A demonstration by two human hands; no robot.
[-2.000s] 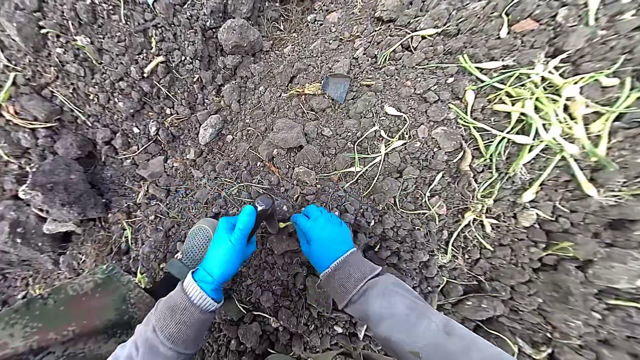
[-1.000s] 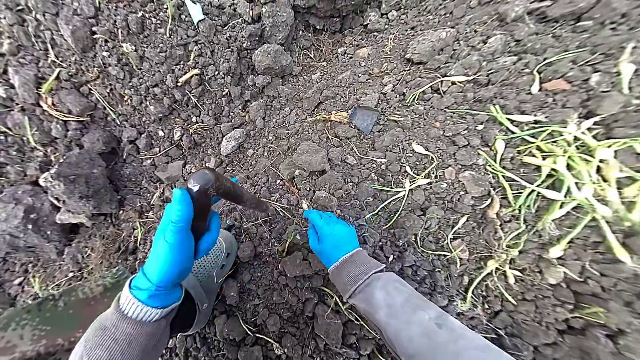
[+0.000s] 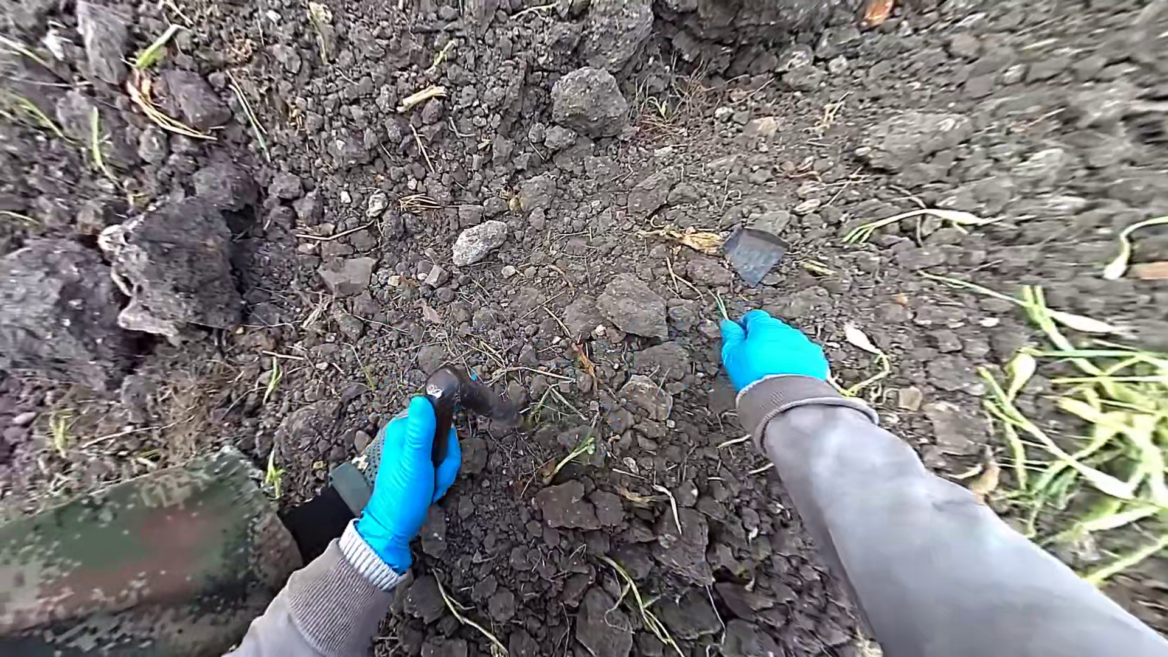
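Observation:
My left hand point(image 3: 406, 484), in a blue glove, grips the dark handle of a small hand hoe point(image 3: 444, 401); its blurred head points right, just above the soil. At the right, my gloved right hand point(image 3: 771, 349) is closed over a thin green stem point(image 3: 722, 305) whose tip shows past the fingers. Most of what that hand holds is hidden. A small green plant point(image 3: 575, 454) lies on or stands in the soil between my hands. To the right of my right forearm is a heap of pale green bulbed plants point(image 3: 1100, 429).
A dark flat fragment point(image 3: 755, 254) lies just above my right hand. Large clods point(image 3: 178, 265) are at the left. My leg in camouflage cloth point(image 3: 155, 547) fills the lower left. A loose bulbed plant point(image 3: 922, 219) lies at the upper right.
My right hand has moved right, away from the hoe and towards the heap. The hoe stays in my left hand, its head turned differently from one second ago.

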